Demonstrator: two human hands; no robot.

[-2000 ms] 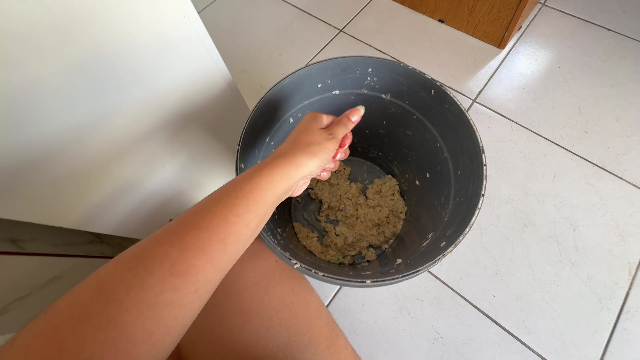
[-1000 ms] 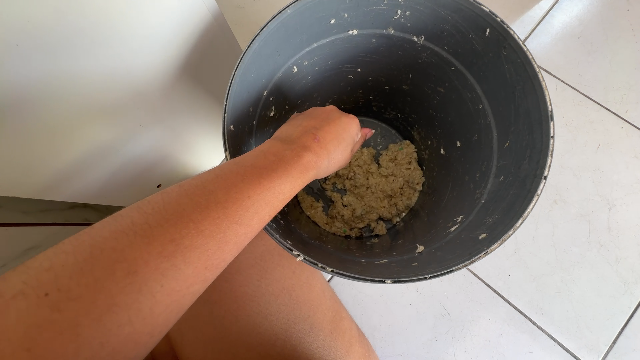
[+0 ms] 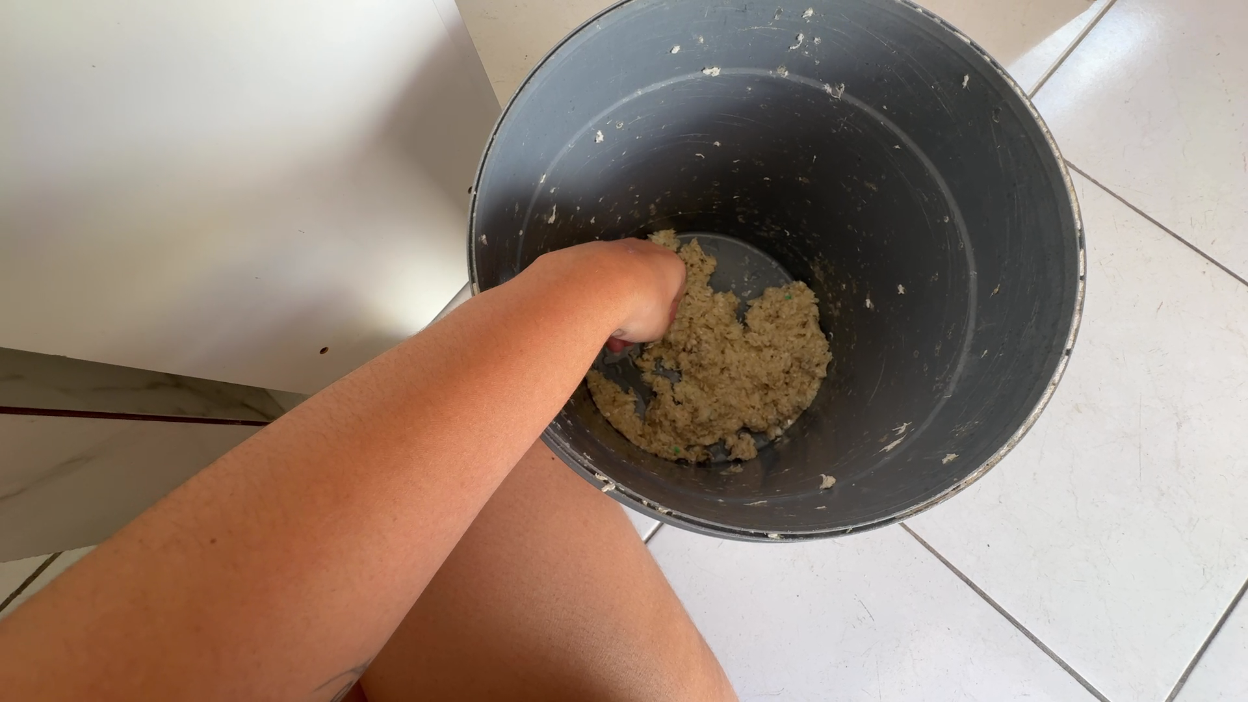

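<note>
A deep grey plastic bucket stands on the tiled floor, with pale bits stuck to its inner wall and rim. At its bottom lies a lumpy, moist beige mash, with parts of the bucket's base showing around it. My left hand is down inside, knuckles up, at the left edge of the mash. Its fingers are curled under and mostly hidden, so whether they hold any mash does not show. My right hand is out of view.
A white panel stands at the left, close beside the bucket. Below it runs a marble-patterned surface. My bare leg is at the bottom, near the bucket's rim. White floor tiles extend to the right.
My left hand, a fist above the mash two seconds ago, is now lower, at the mash. The mash has spread or shifted upward beside the hand. The view has moved closer to the bucket.
</note>
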